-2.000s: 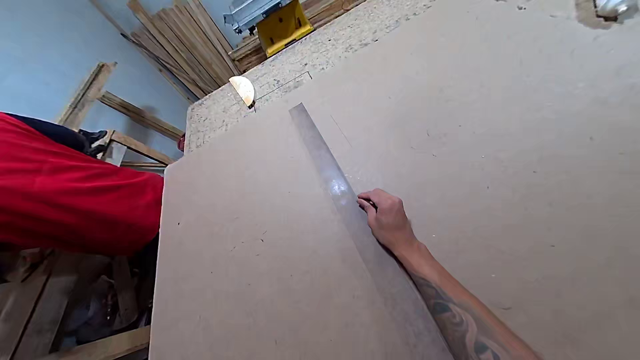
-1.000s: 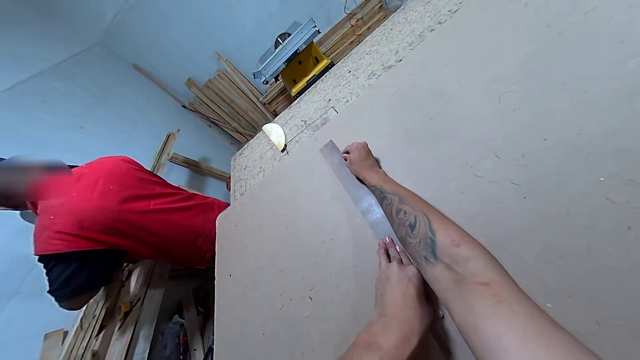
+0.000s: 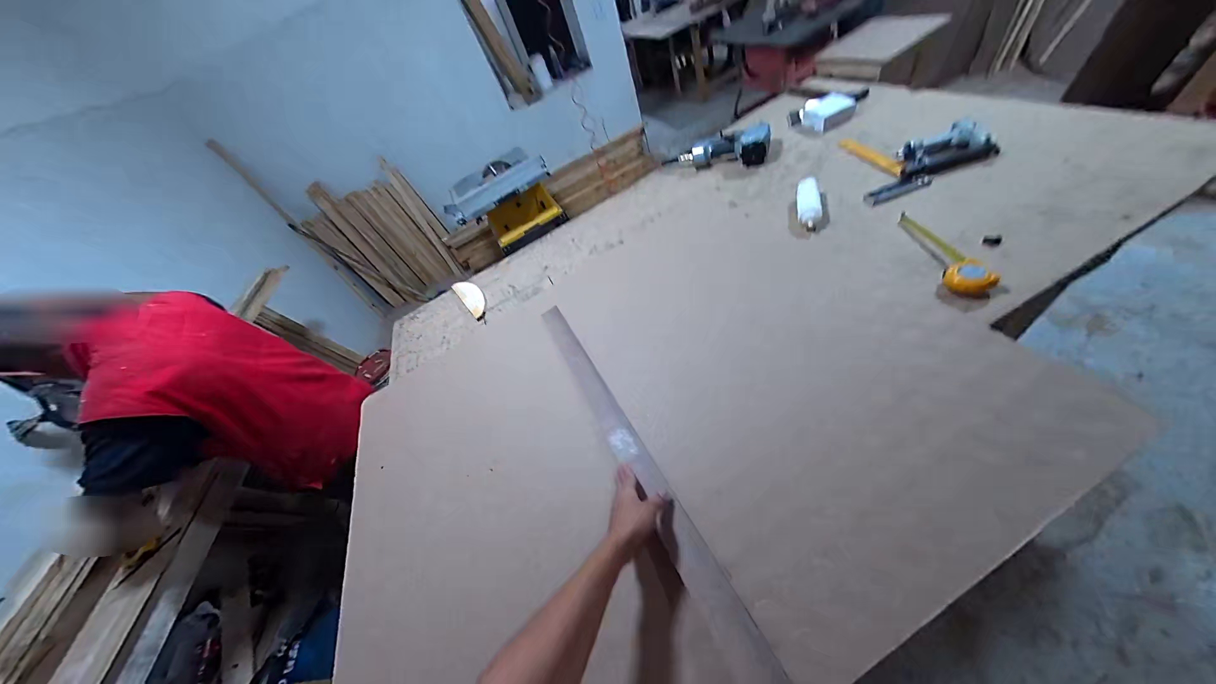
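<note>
A long, flat metal straightedge [image 3: 619, 432] lies diagonally over a large brown fibreboard sheet [image 3: 807, 456], from the middle of the sheet down to the bottom edge of the view. My left hand [image 3: 638, 513] comes in from below and grips the straightedge about midway along its visible length, thumb and fingers at its edges. A dark shadow falls on the sheet beside the forearm. My right hand is out of view. Beyond the straightedge's far end, a pale half-round piece [image 3: 469, 299] rests on the rough board surface.
Farther back lie a cordless drill [image 3: 727, 147], a white bottle [image 3: 808, 202], a nail gun [image 3: 950, 144] and a yellow tape measure [image 3: 971, 276], partly extended. A table saw [image 3: 499, 185] stands by the wall. At left, a person in red [image 3: 218, 380] bends over wooden boards [image 3: 180, 570].
My tattooed right arm, on the straightedge one second ago, has left the view. My left hand, not seen two seconds ago, remains on the straightedge. The view now takes in more of the far tabletop.
</note>
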